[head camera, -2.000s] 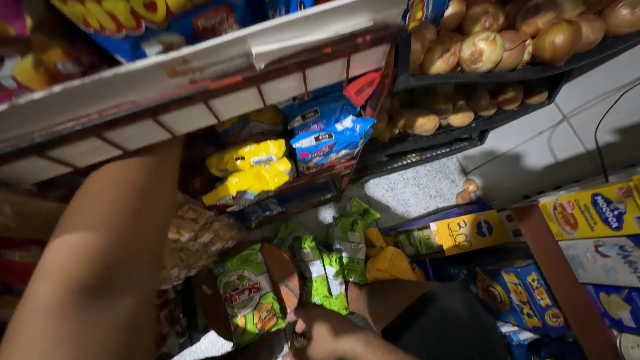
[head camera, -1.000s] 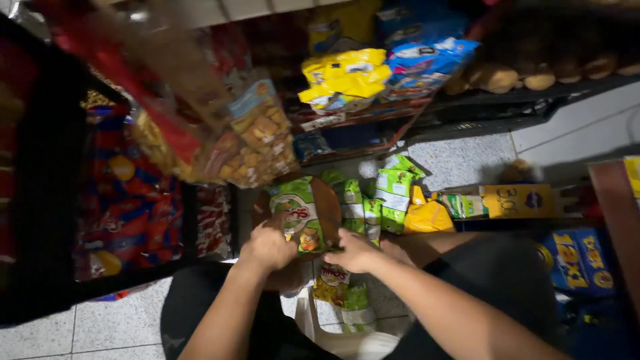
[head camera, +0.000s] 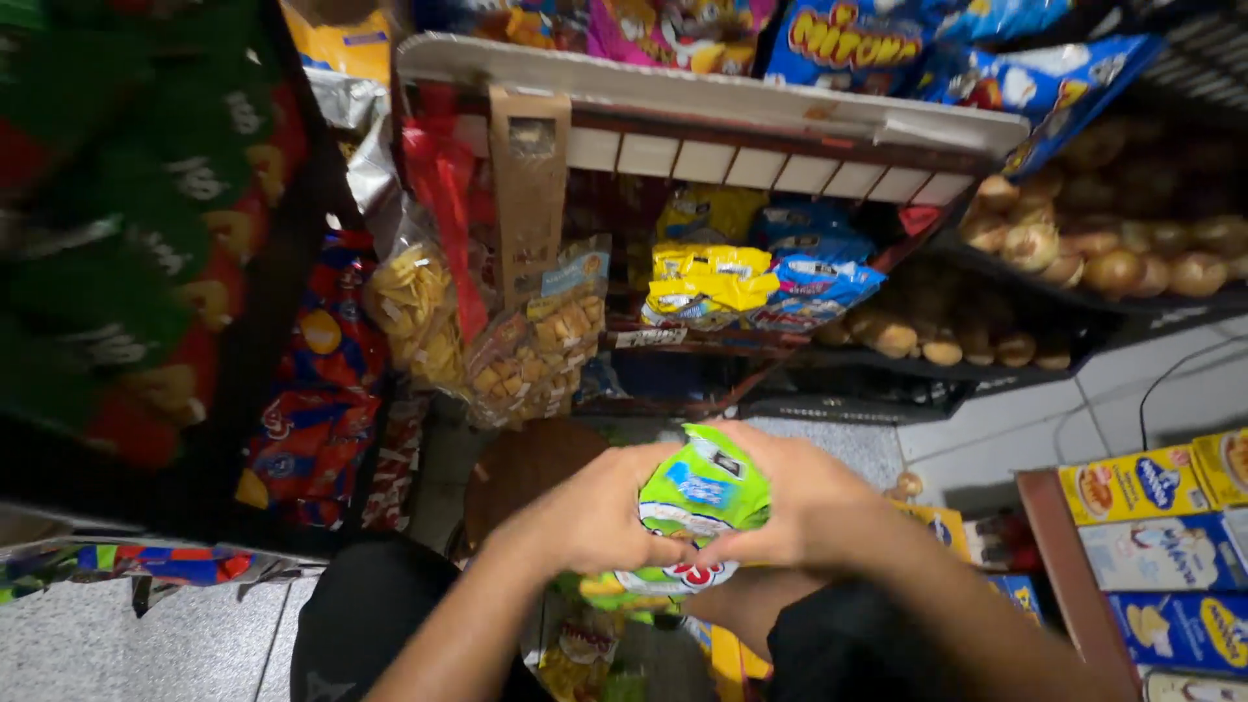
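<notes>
Between my two hands is a green snack bag (head camera: 704, 492), held up in front of my knees and seemingly folded or bunched. My left hand (head camera: 616, 512) grips its left side, with the thumb across the front. My right hand (head camera: 780, 497) grips the right side, its thumb close to the left one. Just below my thumbs, more green and yellow packaging (head camera: 663, 585) shows; whether it is part of the same bag I cannot tell. Lower down, a yellowish snack bag (head camera: 580, 653) lies between my legs. A round brown stool seat (head camera: 531, 473) stands behind my left hand.
Yellow bags (head camera: 707, 283) and blue bags (head camera: 814, 291) sit on the rack ahead. Bags of brown snacks (head camera: 541, 346) hang at its left. Onions (head camera: 1111, 258) fill crates at the right, above boxed goods (head camera: 1155, 546). Red and blue bags (head camera: 322, 390) line the left shelf.
A second ago both hands were on a green bag lying at the stool; now a green bag is raised between them. Two seconds ago one arm reached to the rack.
</notes>
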